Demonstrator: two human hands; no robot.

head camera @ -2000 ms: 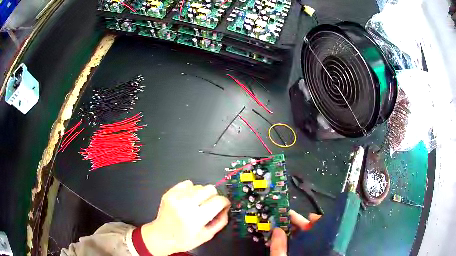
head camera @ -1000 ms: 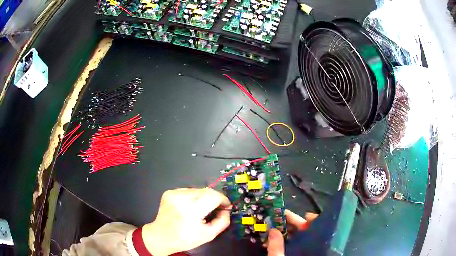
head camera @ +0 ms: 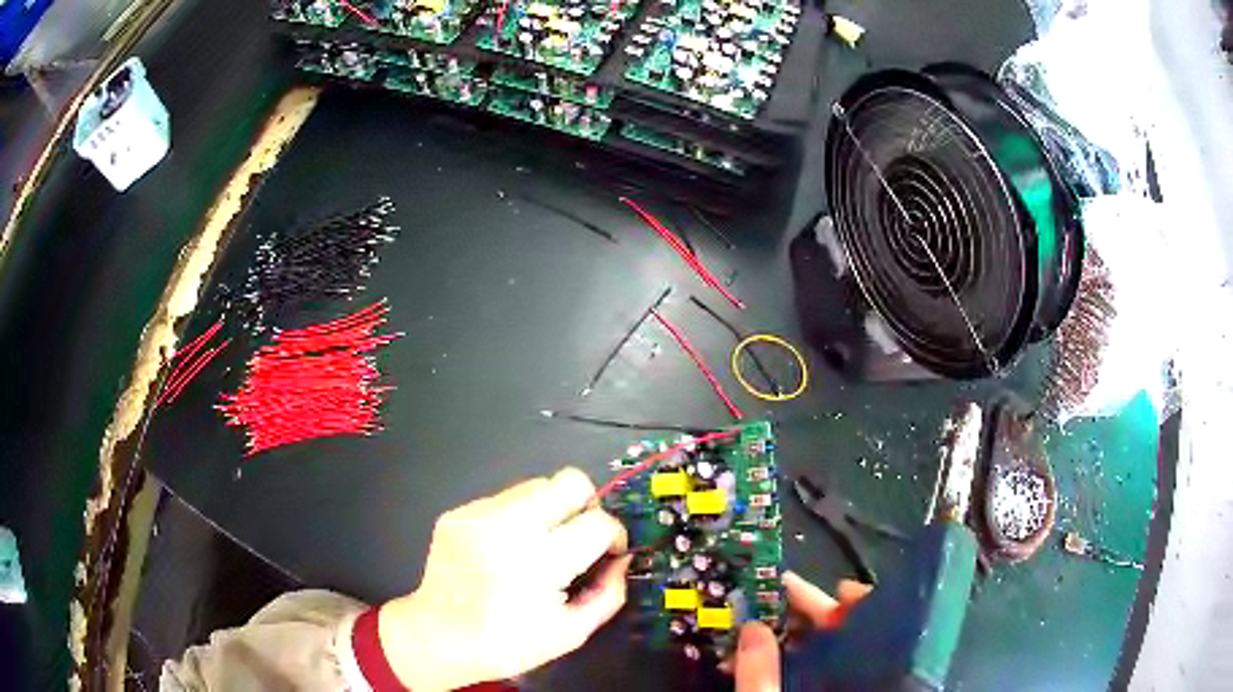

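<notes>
A green circuit board (head camera: pixel 710 541) with yellow blocks and black cylinders lies component side up at the bottom centre. My left hand (head camera: pixel 507 581) is at its left edge, fingertips pinched on a thin dark wire, mostly hidden by the fingers. A red wire (head camera: pixel 663 457) runs from the board's top edge down to this hand. My right hand (head camera: pixel 784 629) holds the board's lower right edge, thumb on top; much of the hand is hidden or blurred. A blue-green handle (head camera: pixel 947 608) with a silvery barrel stands at the right.
Red wires (head camera: pixel 311 385) and black wires (head camera: pixel 318 257) lie piled left. Loose wires and a yellow ring (head camera: pixel 769 368) lie beyond the board. Stacked boards (head camera: pixel 541 41) stand at the back. A black fan (head camera: pixel 926 230), cutters (head camera: pixel 838 521) and a solder dish (head camera: pixel 1017 493) are right.
The white bin at the far left has moved away along the side strip. A pale container at the lower left edge has also moved up. My hands stay at the board with only small shifts.
</notes>
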